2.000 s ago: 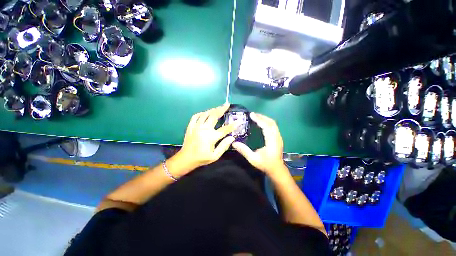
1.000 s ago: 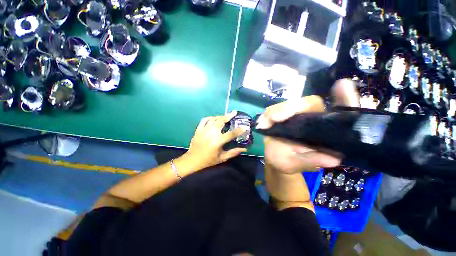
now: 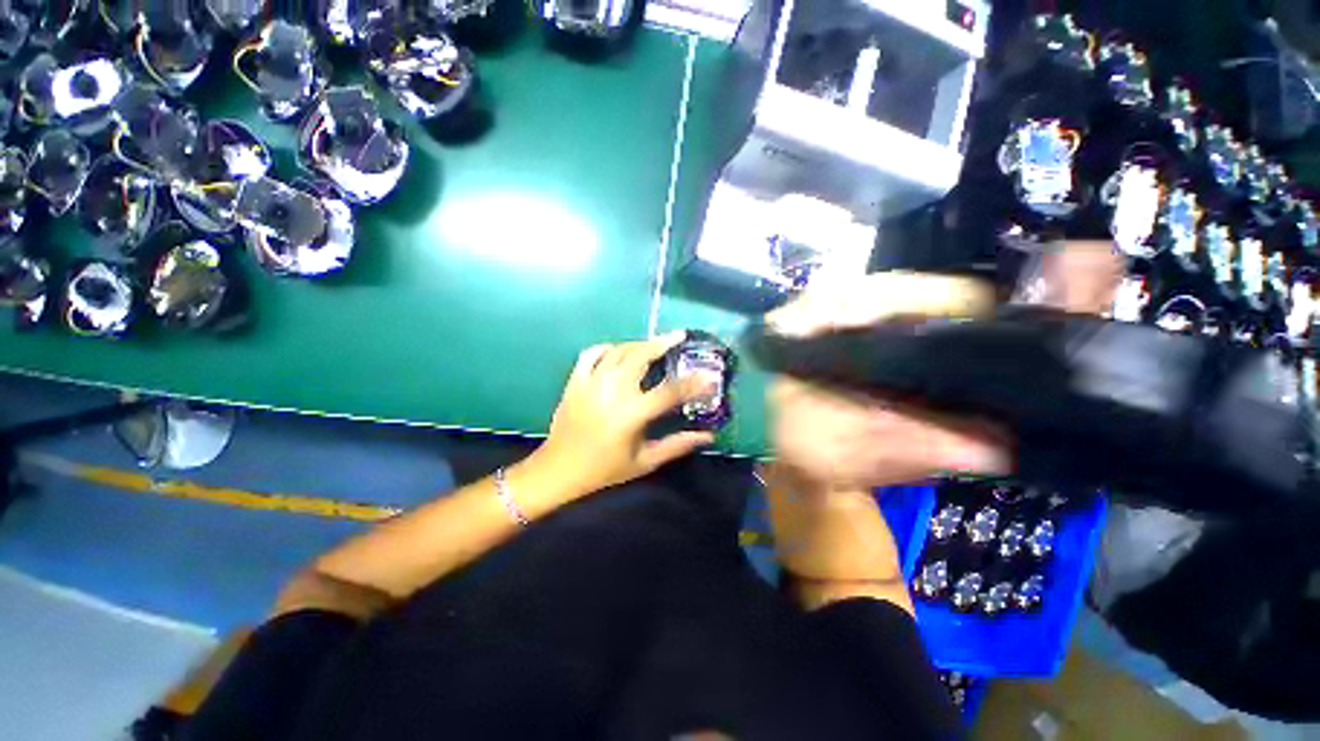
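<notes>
My left hand (image 3: 623, 413) grips a round black housing unit (image 3: 704, 379) with a shiny silver centre at the bench's front edge. Its fingers lie on the unit's left side and over its face. My right hand (image 3: 876, 384), blurred, is closed around a thick black power screwdriver (image 3: 1042, 384). The driver lies nearly level, its tip pointing left, a little to the right of the unit and apart from it. The tip itself is blurred.
A white-grey screw feeder (image 3: 854, 145) stands ahead on the green bench (image 3: 478, 333). Several waiting units (image 3: 290, 217) with looped wires cluster at left. Rows of units (image 3: 1136, 203) stand at right. A blue bin (image 3: 992, 637) with small parts is below the bench edge.
From two seconds ago, my right hand has left the unit and taken hold of the screwdriver. Since one second ago, the tip has moved slightly right, away from the unit. My left hand stays on the unit.
</notes>
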